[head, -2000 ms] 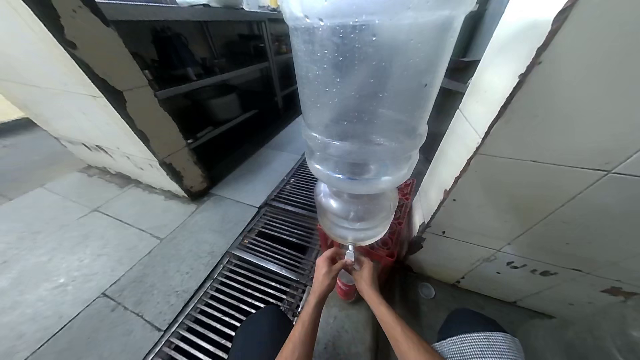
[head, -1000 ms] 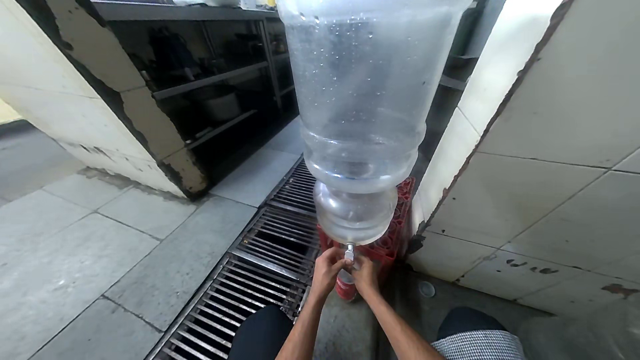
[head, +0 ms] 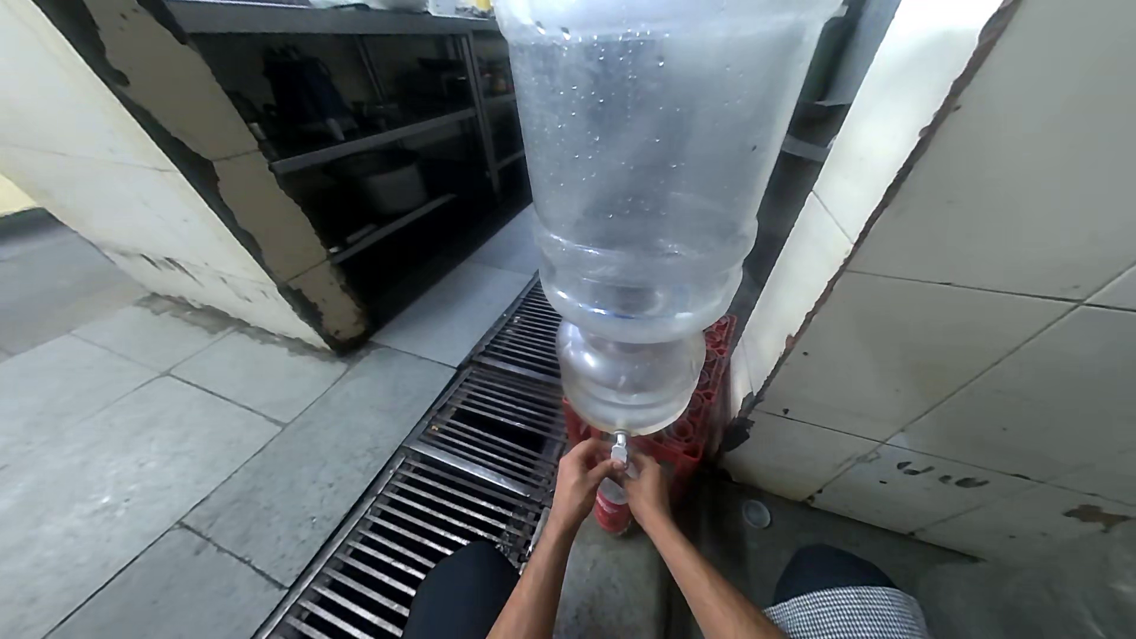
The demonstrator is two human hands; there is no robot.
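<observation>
A large clear plastic water container [head: 657, 177] with droplets on its wall stands upright in front of me, over a narrower rounded clear base [head: 632, 373]. A small metal tap [head: 619, 448] sticks out low at the front of that base. My left hand [head: 581, 475] has its fingertips on the tap from the left, and my right hand [head: 643, 484] meets it from the right. Just below and between the hands is a bottle with a red label [head: 612, 508]; its top is partly hidden by my fingers, and whether they touch it I cannot tell.
A red plastic crate [head: 710, 382] is under and behind the container. Metal drain grating [head: 426, 524] runs along the left, beside grey floor tiles [head: 213, 444]. A tiled wall [head: 958, 355] rises at the right, with a small clear lid [head: 756, 513] on the floor near it. Dark metal shelves [head: 382, 142] stand beyond.
</observation>
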